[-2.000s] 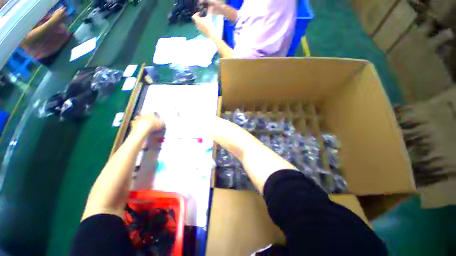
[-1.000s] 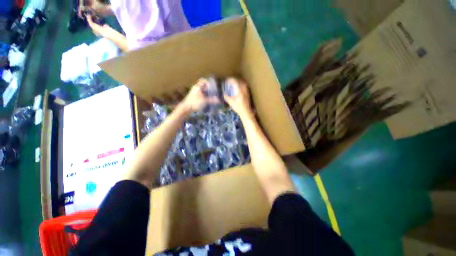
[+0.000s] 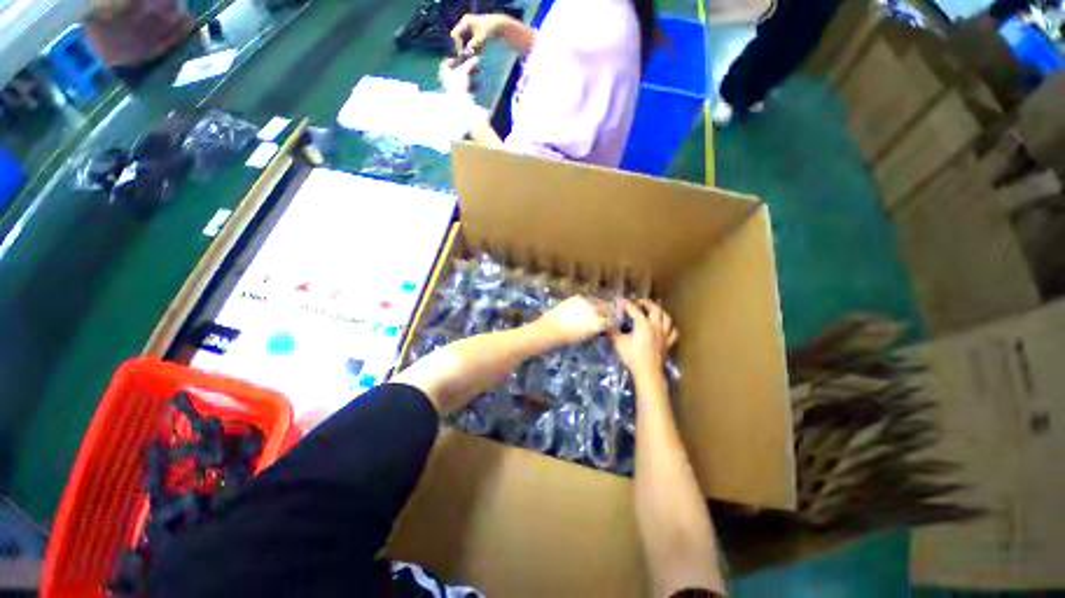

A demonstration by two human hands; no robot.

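Note:
The large open brown carton (image 3: 724,339) stands in front of me, with rows of bagged units (image 3: 526,386), dark items in shiny clear plastic, in its cardboard cells. My left hand (image 3: 575,318) is inside the carton over the units, its fingertips beside my right hand; whether it holds anything is hidden. My right hand (image 3: 647,334) is at the carton's right side, its fingers around a small dark bagged unit (image 3: 625,325) at the cells.
A red basket (image 3: 111,467) of loose black parts is at the lower left. A printed white sheet (image 3: 350,251) lies on the bench. Cardboard dividers (image 3: 864,432) stand right of the carton. A person in pink (image 3: 578,82) works beyond it, before a blue tote (image 3: 668,111).
The view has swung left, bringing the basket and bench further in. Both hands went from the bench into the carton, and now are close together, lower among the units.

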